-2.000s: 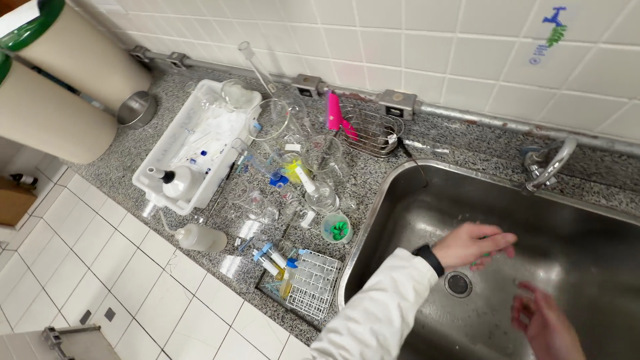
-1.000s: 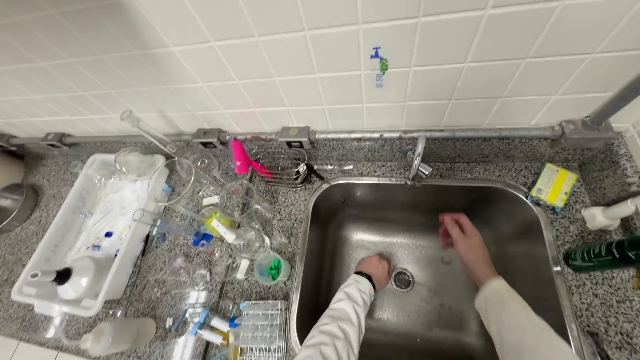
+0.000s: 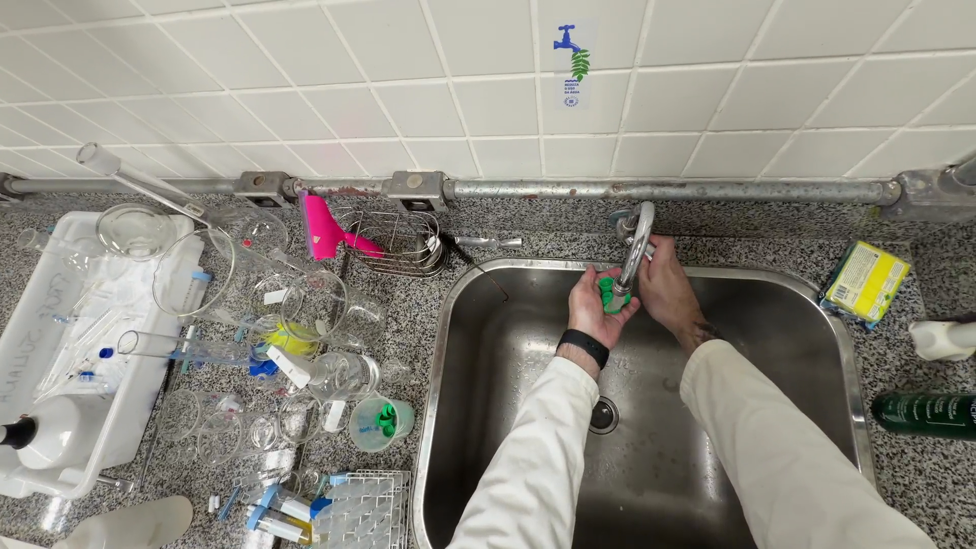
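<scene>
My left hand is cupped, palm up, below the spout of the chrome faucet, with several small green caps in it. Behind the spout, my right hand has its fingers at the faucet's handle, partly hidden. Both arms reach over the stainless steel sink. More green caps lie in a translucent plastic cup on the granite counter, left of the sink. Whether water runs cannot be told.
Glass beakers and flasks crowd the left counter, by a white plastic tray, a wire test tube rack and a wire basket with a pink squeegee. A yellow sponge pack and a green bottle are right.
Both hands have moved from over the sink basin to the faucet. Green caps now show in my left hand, which looked closed a second ago. The view has turned toward the sink.
</scene>
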